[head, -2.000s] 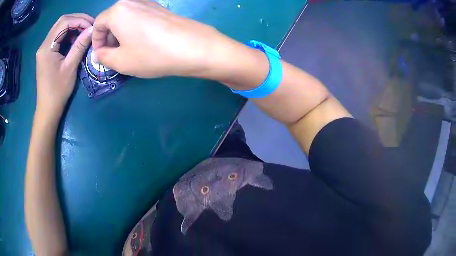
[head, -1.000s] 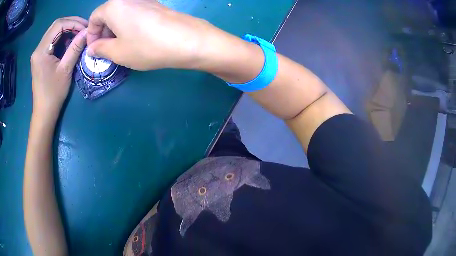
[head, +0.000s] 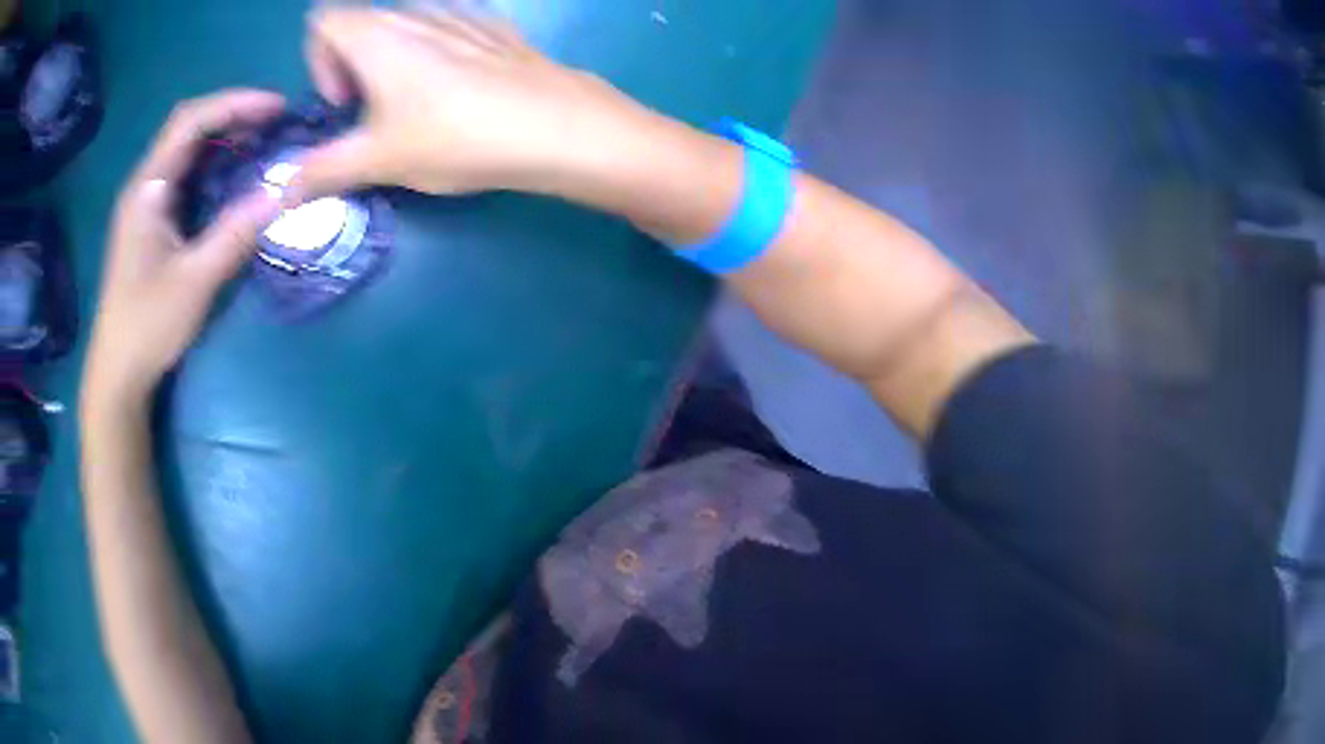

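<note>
A speaker unit [head: 313, 225], a bright silver-white disc in a black frame, lies on the green worktable [head: 363, 436] at the upper left; it is blurred. My left hand [head: 182, 240] holds its left side between thumb and curled fingers. My right hand [head: 422, 102], below a blue wristband, is over its upper right edge with thumb and index finger parted around that edge. Whether the right fingertips touch it is hard to tell. A little red wire shows near my left fingers.
Several black speaker units [head: 29, 298] with pale discs stand in a row along the left edge. One has a small white-ended lead. The table's edge runs diagonally at centre right, with grey floor [head: 901, 189] beyond it. A brownish object on the right is blurred.
The view has shifted and blurred. My right thumb and index finger, earlier together over the disc, have parted and moved to its upper right side. My left hand keeps its hold.
</note>
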